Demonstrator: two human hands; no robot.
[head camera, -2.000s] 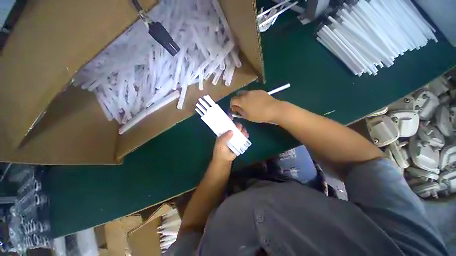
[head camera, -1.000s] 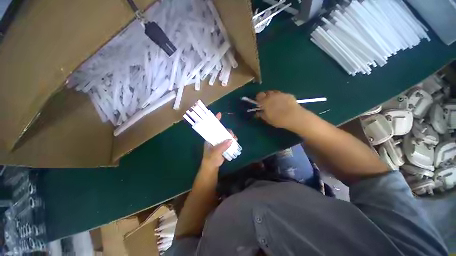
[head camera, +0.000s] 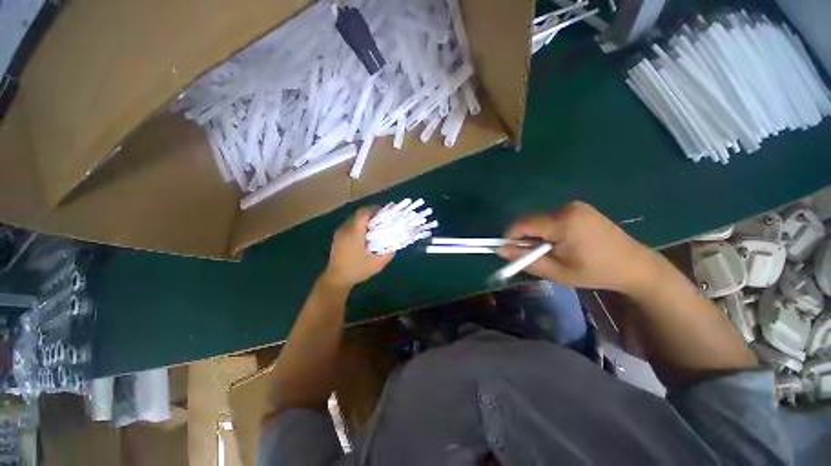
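My left hand is closed around a bundle of white sticks over the green bench; their ends point up and to the right. My right hand, to the right of it, holds a few white sticks. Two lie roughly parallel and point left towards the bundle, and one slants down to the left, its lower end blurred. A small gap separates the two groups. The fingertips of my right hand are partly hidden by the sticks.
A large open carton holds jumbled translucent tubes; a dark connector hangs over it. A fanned pile of white rods lies at upper right. Beige housings are at right, clear packaging at far left.
My left hand has turned the bundle from leaning up-left to pointing up-right and moved left. My right hand has moved right and down, its sticks now aimed at the bundle. The view has shifted.
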